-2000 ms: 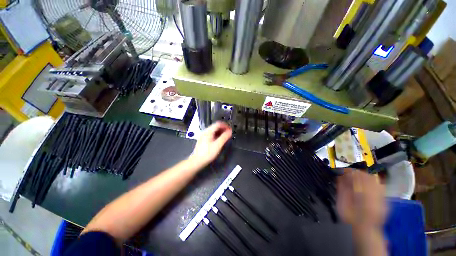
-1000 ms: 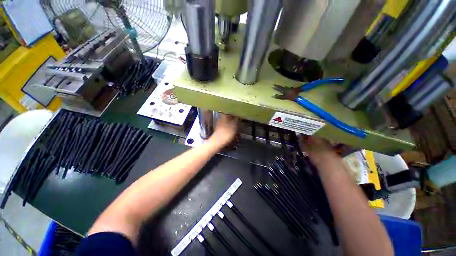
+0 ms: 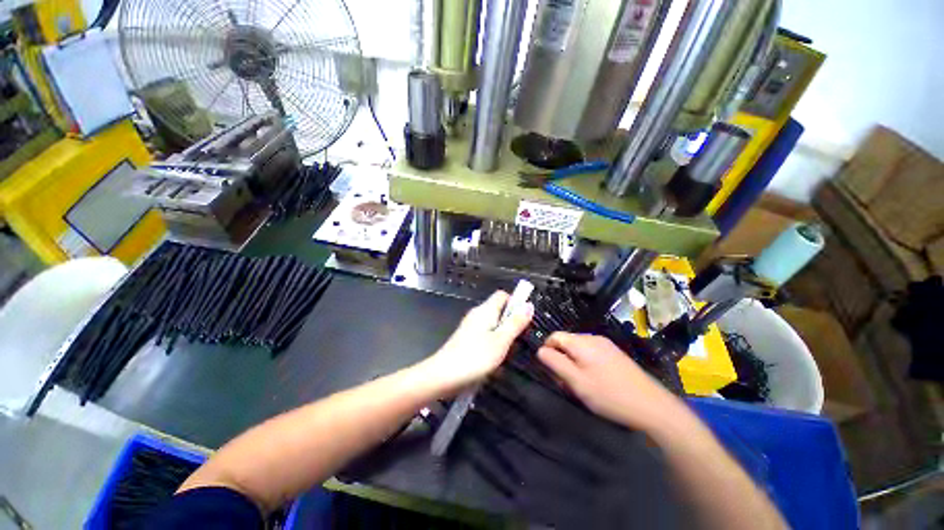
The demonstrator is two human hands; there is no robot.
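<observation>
My left hand [image 3: 487, 333] is closed on the upper end of a silver-white loading bar [image 3: 454, 419], which slants over the black mat in front of the press. Black cable pieces [image 3: 495, 435] trail from the bar to the lower right, partly blurred. My right hand [image 3: 580, 362] is just right of the bar, near the loose cable pile [image 3: 564, 307], with its fingers curled; whether it holds a piece is hidden. The press [image 3: 466, 195] stands behind, with steel mould parts [image 3: 518, 248] under its pale-green plate.
Blue-handled pliers [image 3: 588, 203] lie on the press plate. Black rods [image 3: 233, 295] lie in a dense row at left. A spare mould plate [image 3: 362, 223] and a steel fixture [image 3: 223, 181] stand behind them. Blue bins stand at lower left [image 3: 104, 507] and right [image 3: 771, 445]. A white tub [image 3: 807, 362] is at right.
Both hands have come out from under the press to the mat. My left hand has taken hold of the loading bar, which is lifted or shifted. The view has moved back, showing more of the press and fan.
</observation>
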